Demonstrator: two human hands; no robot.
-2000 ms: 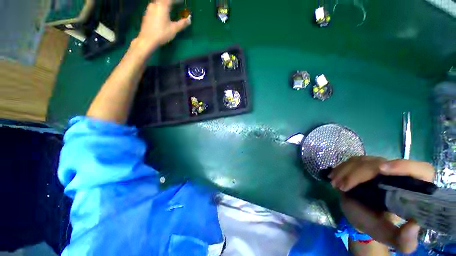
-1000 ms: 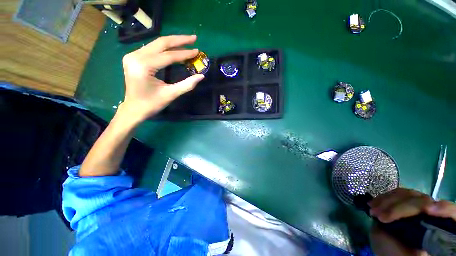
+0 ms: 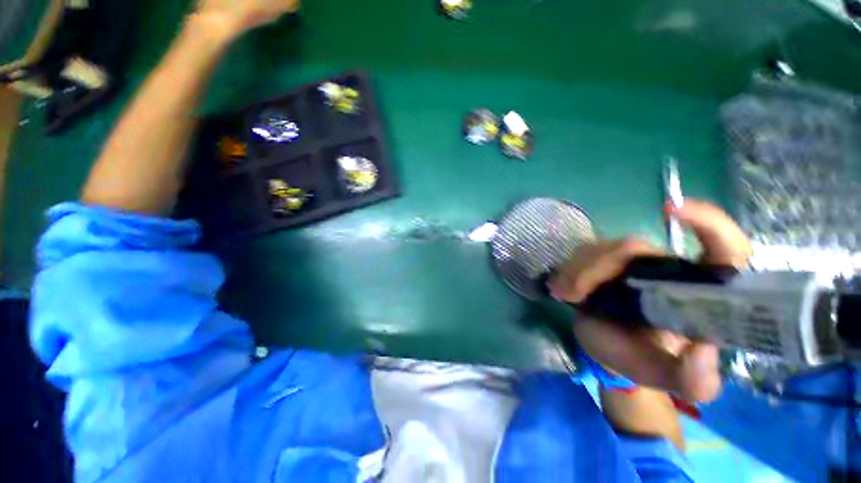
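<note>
My right hand (image 3: 651, 311) is wrapped round an electric screwdriver (image 3: 746, 307) with a black front end and a pale labelled body; its tip is at the lower edge of the round screw plate (image 3: 538, 241). My left hand (image 3: 247, 9) is at the top left, cut off by the picture's top edge and blurred, so its fingers and anything in them cannot be made out. The black compartment tray (image 3: 316, 151) lies below it, partly behind my left forearm. Its pockets hold several modules, among them an orange one (image 3: 231, 150) at the left.
Two loose modules (image 3: 481, 126) lie beyond the screw plate, and another (image 3: 455, 8) is at the top edge. A white scrap (image 3: 484, 232) touches the plate's left side. Tweezers (image 3: 673, 198) lie right of the plate, and a clear blister tray (image 3: 793, 170) is at far right.
The orange module that my left hand held over the tray is now in a tray pocket. My left hand has moved up and away. The whole view has shifted and turned.
</note>
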